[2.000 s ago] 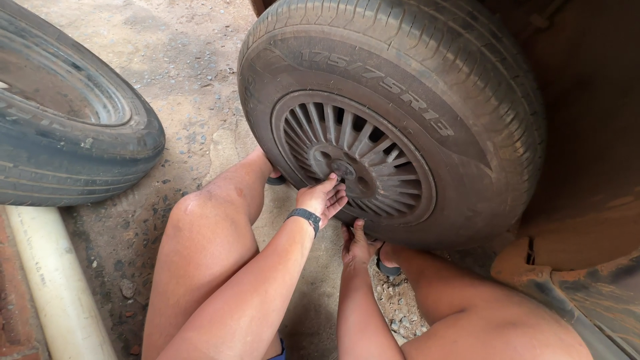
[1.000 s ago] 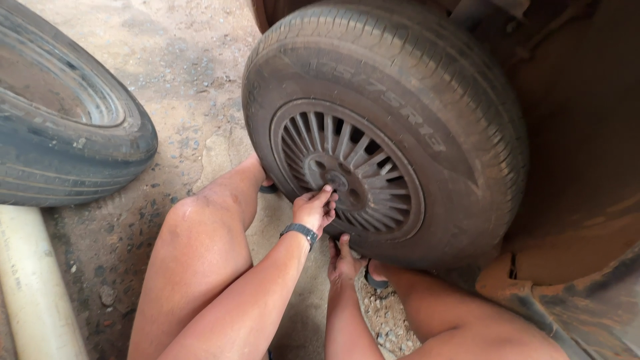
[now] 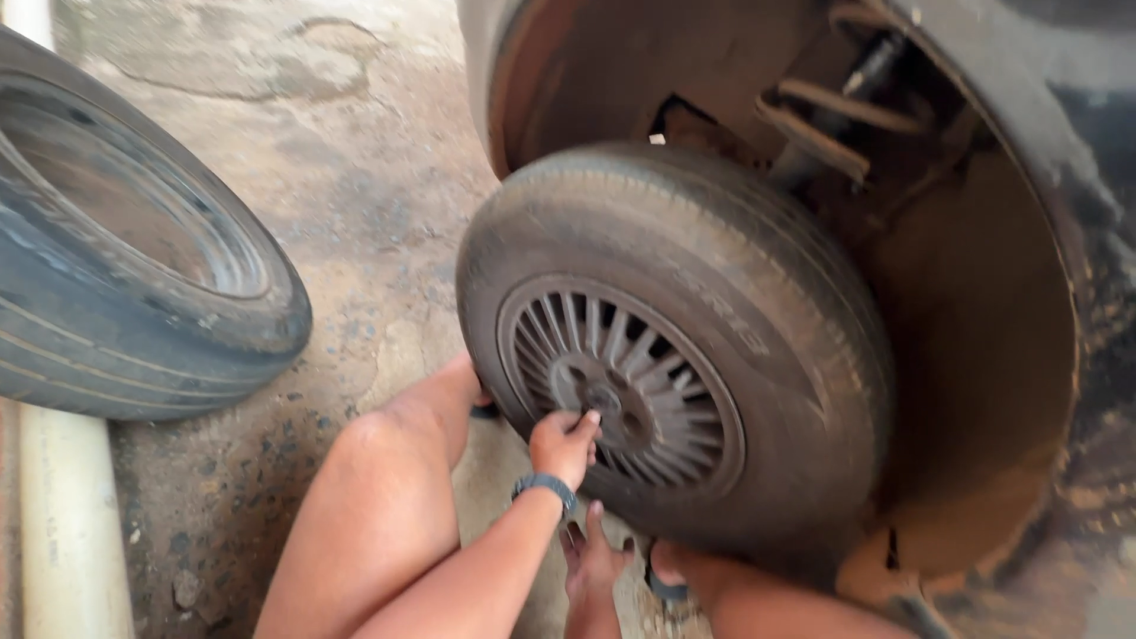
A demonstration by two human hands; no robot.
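Observation:
A dusty tyre (image 3: 781, 426) on a grey multi-spoke wheel rim (image 3: 657, 408) stands upright within a car's wheel arch. With a dark watch on its wrist, my left hand (image 3: 565, 445) has thumb and fingers drawn together at a bolt hole beside the hub centre; whether a small part is pinched there cannot be told. Below the tyre's lower edge, my right hand (image 3: 596, 555) is palm up, fingers apart, with nothing seen in it. Blur hides whether its fingertips touch the rubber.
Another tyre on a steel rim (image 3: 213, 355) leans at the left over a pale plastic pipe (image 3: 67, 524). Behind the wheel, a coil spring and strut (image 3: 825, 120) show inside the rusty wheel arch (image 3: 1003, 373). My knees flank my arms above rough concrete ground (image 3: 355, 266).
My right hand has come down from the tyre's underside and its fingers have spread. My left hand stays by the hub. The view has shifted, showing more of the wheel arch.

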